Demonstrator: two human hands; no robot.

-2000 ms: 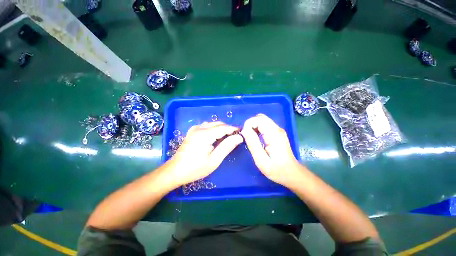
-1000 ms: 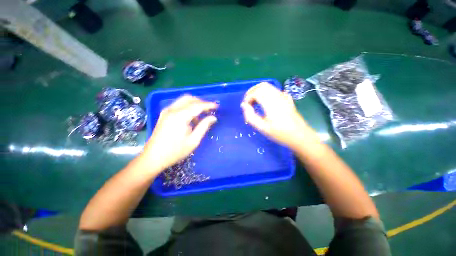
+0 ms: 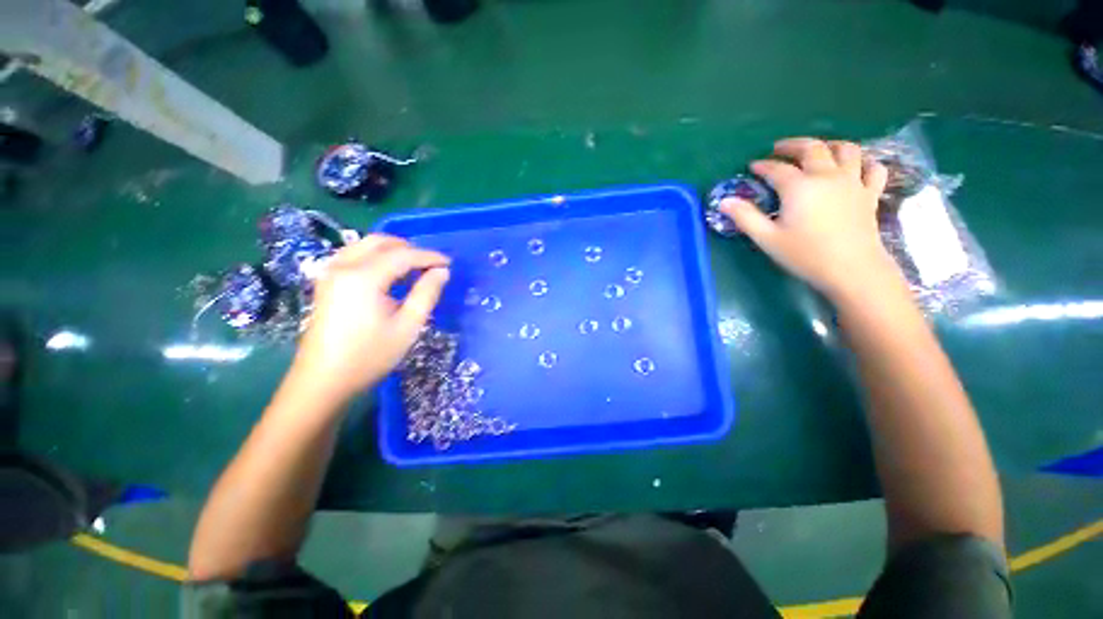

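The blue tray (image 3: 722, 363) holds small metal rings, several spread singly, such as one ring (image 3: 538, 288), and a heap of rings (image 3: 435, 393) at its left side. My left hand (image 3: 363, 302) is over the tray's left rim, thumb and forefinger slightly apart, with nothing visible between them. My right hand (image 3: 823, 212) is outside the tray at the right, its thumb and forefinger around a dark blue round unit (image 3: 729, 206) on the bench. The hand partly hides the unit, so the firmness of contact cannot be told.
A round unit (image 3: 345, 168) with a pale tail lies behind the tray's left corner. More round units (image 3: 246, 294) cluster left among loose metal pieces, partly behind my left hand. A clear bag of metal parts (image 3: 956, 284) lies right, partly covered by my right hand. A metal post (image 3: 157, 103) stands at left.
My hands have moved apart. My right hand went from above the tray to the round unit on the right; my left hand moved left. More single rings show spread in the tray.
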